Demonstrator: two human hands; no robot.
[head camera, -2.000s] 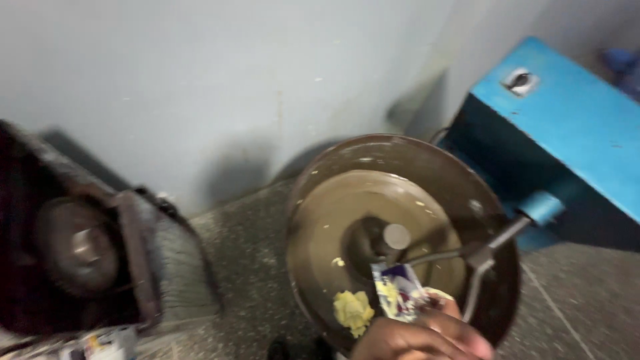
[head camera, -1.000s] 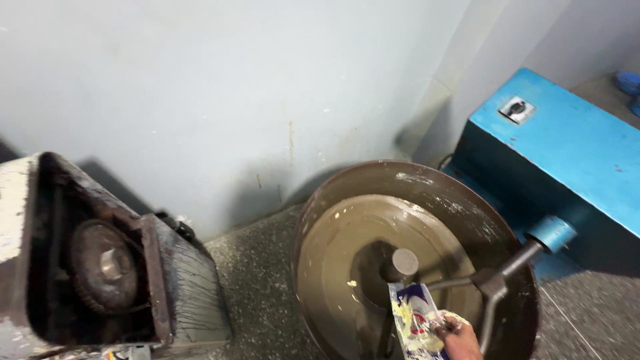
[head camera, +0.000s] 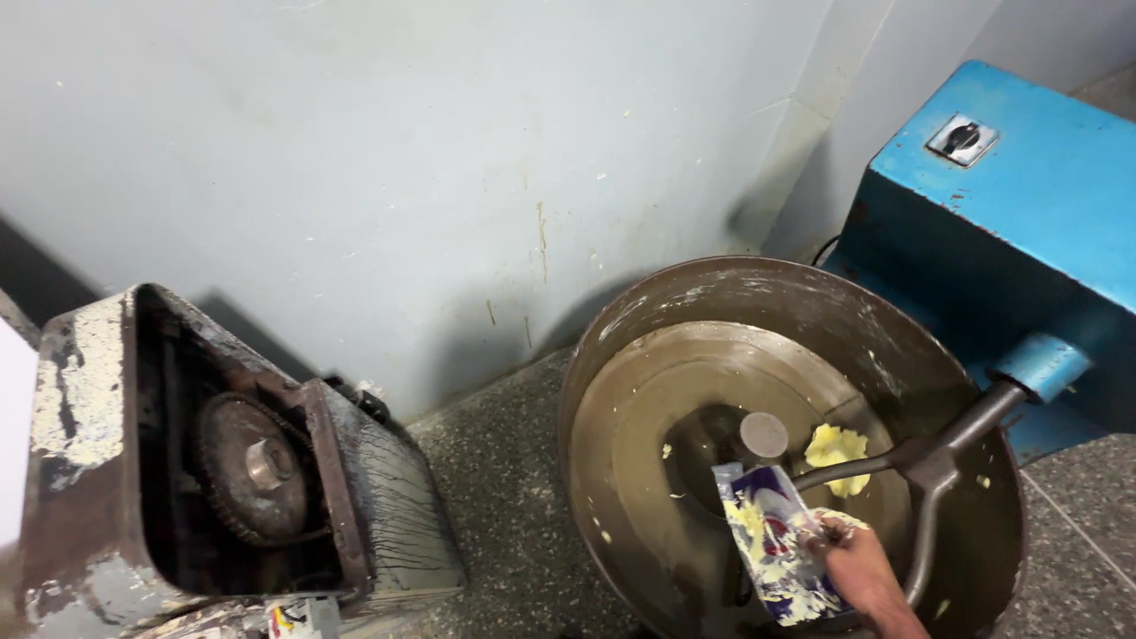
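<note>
My right hand (head camera: 848, 555) reaches in from the bottom right and grips a smeared plastic packet (head camera: 772, 532), purple and white, with pale yellow paste stuck to it. Both are over the large brown metal mixing bowl (head camera: 657, 311). The packet hangs beside the round central hub (head camera: 763, 435). A soft yellow lump (head camera: 839, 457) lies on the bowl floor, partly behind the forked metal mixer arm (head camera: 932, 457). Small yellow bits are scattered in the bowl. My left hand is out of view.
A blue machine housing (head camera: 1029, 204) with a rotary switch (head camera: 963, 139) stands at the right and carries the mixer arm. At left, a worn machine casing (head camera: 399, 497) exposes a toothed wheel (head camera: 253, 470) and chain. A grey wall (head camera: 444, 160) rises behind the bowl.
Two seconds ago a yellow lump lay at the bowl's lower left; now one shows right of the hub. My right hand keeps hold of the packet throughout. The view has shifted somewhat.
</note>
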